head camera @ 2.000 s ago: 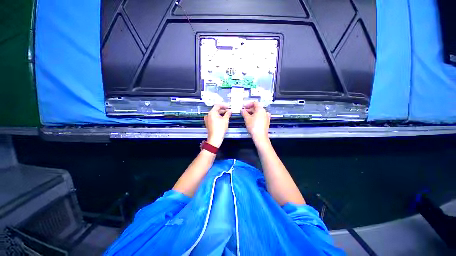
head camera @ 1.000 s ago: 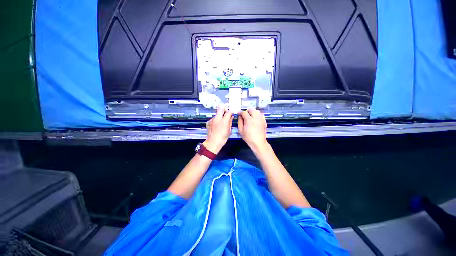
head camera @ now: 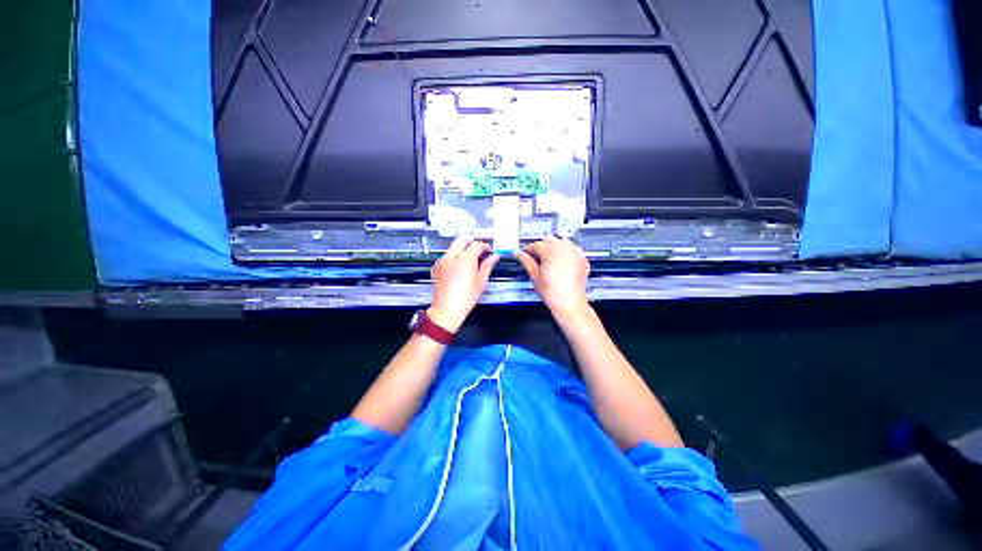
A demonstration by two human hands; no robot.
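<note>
The black ribbed LCD module [head camera: 668, 129] lies face down. In its middle is a bright silver mounting plate [head camera: 463, 140] with a small green board [head camera: 508, 184] near its lower part. A short white flat cable [head camera: 506, 221] runs from the board to the near edge rail [head camera: 323, 239]. My left hand [head camera: 461, 282] has its fingertips at the cable's near end on the left. My right hand [head camera: 558, 274] has its fingertips at the same end on the right. The small gap between my fingertips shows a bluish cable end. My grip on it is hard to see.
Blue padded mats [head camera: 151, 140] lie under and beside the module. The metal line edge [head camera: 700, 285] runs along the near side. A grey box-like unit [head camera: 92, 431] stands at lower left. A dark limb-like shape [head camera: 948, 463] shows at the lower right rim.
My fingertips have moved slightly apart, showing the cable's near end between them. My hands stay at the near edge. The module sits slightly lower in view than one second ago.
</note>
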